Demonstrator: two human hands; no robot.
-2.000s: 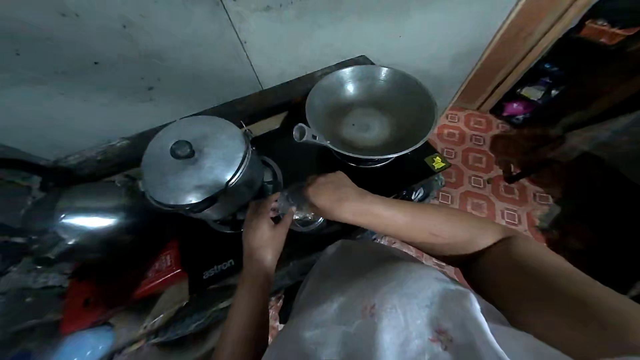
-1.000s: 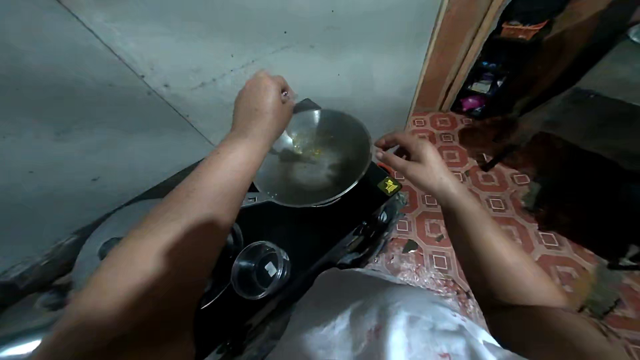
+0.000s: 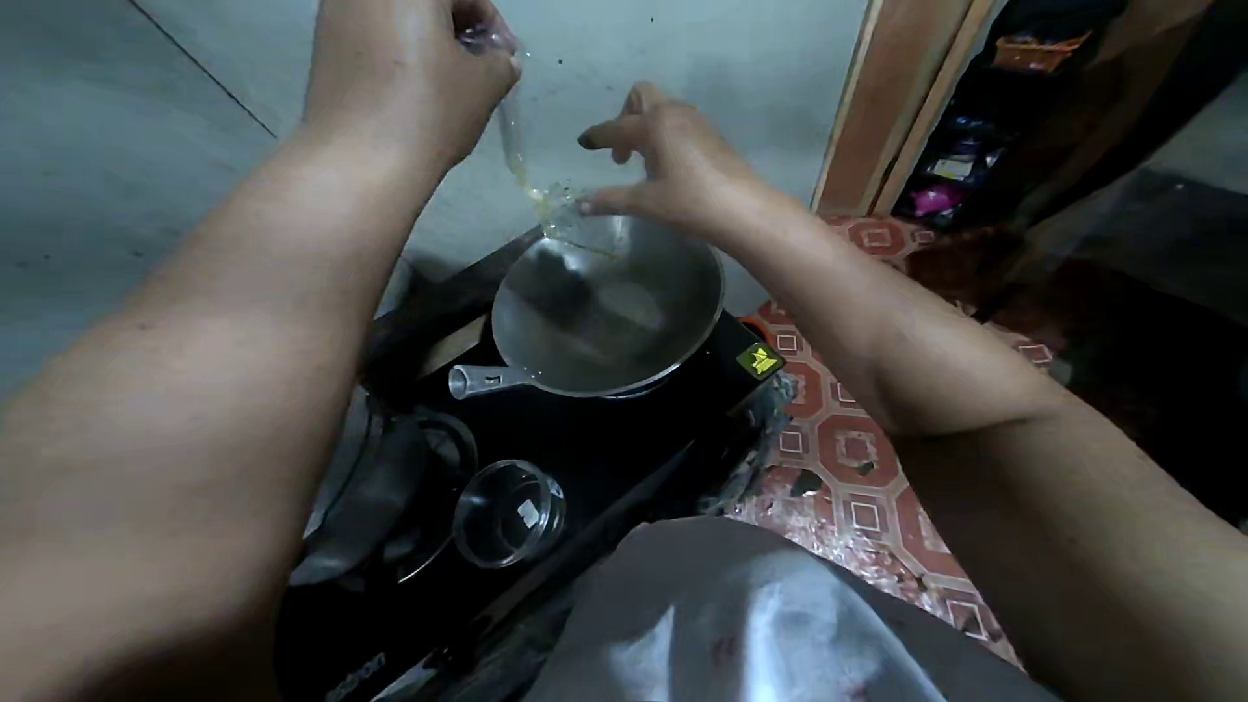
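Note:
My left hand (image 3: 419, 88) is raised in front of the wall, its fingers closed on the gathered top of a clear plastic bag (image 3: 514, 136). The bag hangs down toward the far rim of a metal wok (image 3: 624, 331), with a little yellowish matter in its lower end. My right hand (image 3: 663, 166) is beside that lower end, fingers and thumb apart; whether the thumb touches the plastic I cannot tell. The wok sits on a black gas stove (image 3: 585, 439), its hollow handle pointing left. A clear round container (image 3: 502, 514) stands on the stove nearer to me.
Behind the stove rises a pale wall (image 3: 760, 88). A metal pot (image 3: 361, 487) is partly hidden by my left forearm. A wooden door frame (image 3: 887, 107) stands at the right, above a red patterned tile floor (image 3: 848, 448).
Two seconds ago both hands were low over the stove, near the pot. One second ago my right hand was at the wok's right rim; now it is up beside the bag.

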